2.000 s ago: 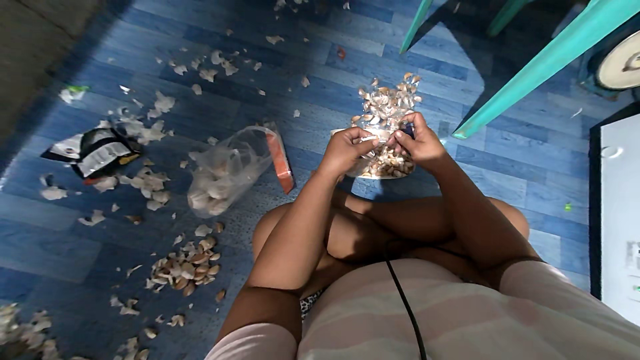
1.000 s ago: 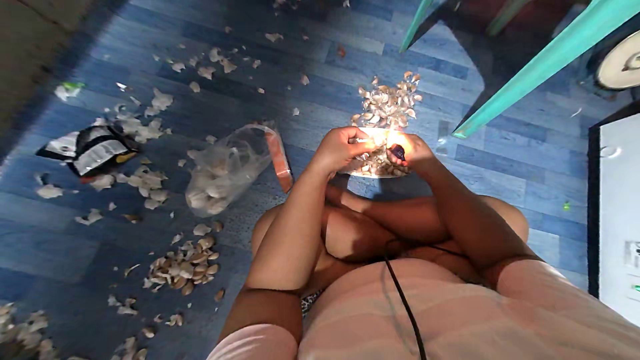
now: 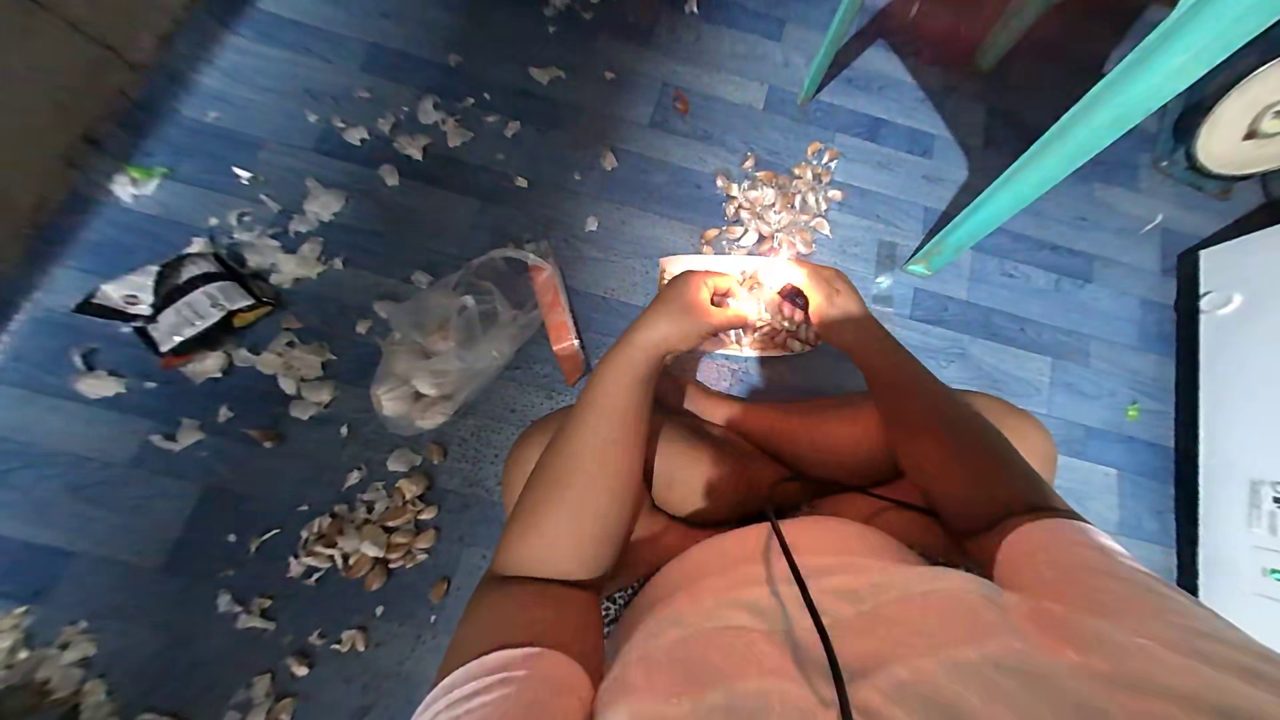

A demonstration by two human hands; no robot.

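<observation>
Both my hands are over a round light-rimmed container [image 3: 770, 350] of garlic cloves, in very bright light. My left hand [image 3: 705, 310] has its fingertips pinched near the container's middle; glare hides whatever is between them. My right hand [image 3: 830, 300] is curled around a small dark object [image 3: 793, 298], which I cannot name. Just beyond the container lies a loose pile of garlic cloves [image 3: 775, 205] on the blue floor. A clear plastic bag [image 3: 450, 340] with pale garlic inside lies left of my hands, beside an orange-red strip [image 3: 558, 318].
Another heap of garlic cloves [image 3: 375, 535] lies at the lower left. Papery skins [image 3: 290, 360] and a black-and-silver packet [image 3: 195, 300] are scattered on the left. A green furniture leg [image 3: 1080, 150] slants at the upper right. A white dark-edged panel [image 3: 1240, 400] stands at the far right.
My hands have drawn slightly apart over the container since two seconds ago, and the light on them has become much brighter. The cloves and the bag have stayed in place.
</observation>
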